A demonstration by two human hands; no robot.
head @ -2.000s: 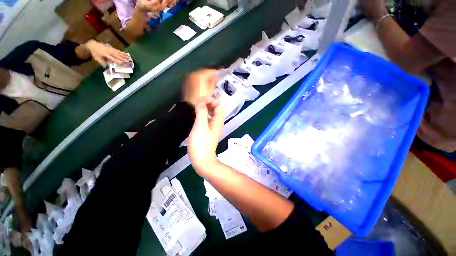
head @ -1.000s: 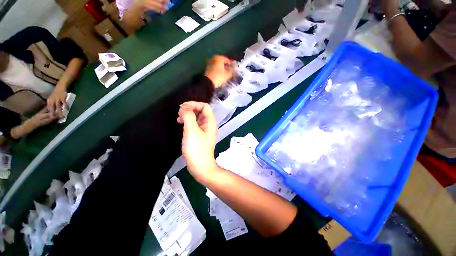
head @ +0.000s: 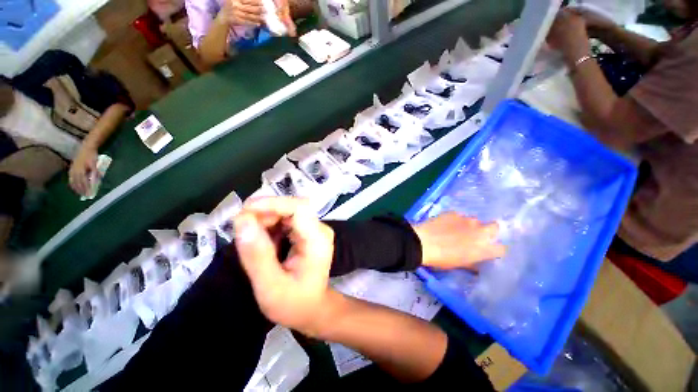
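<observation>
My left hand, at the end of a long black sleeve, reaches into the blue bin. Its fingers are extended among small clear plastic pieces; no grasp shows. My right hand, with a bare forearm, is above the left sleeve. Its fingers are curled, thumb and index fingertips close together; whether they hold a small clear piece is unclear. White wrapped products with dark items inside stand in a long diagonal row on the green conveyor. My arms hide part of the row.
Printed sheets lie left of the bin, partly under my arms. A brown carton is at lower right. A metal rail edges the conveyor and a post stands behind the bin. Other people's hands work across the conveyor and at upper right.
My left hand has moved from the product row to the bin. My right hand has moved down and left in view. More of the row is visible. Across the conveyor, another person's hands have moved.
</observation>
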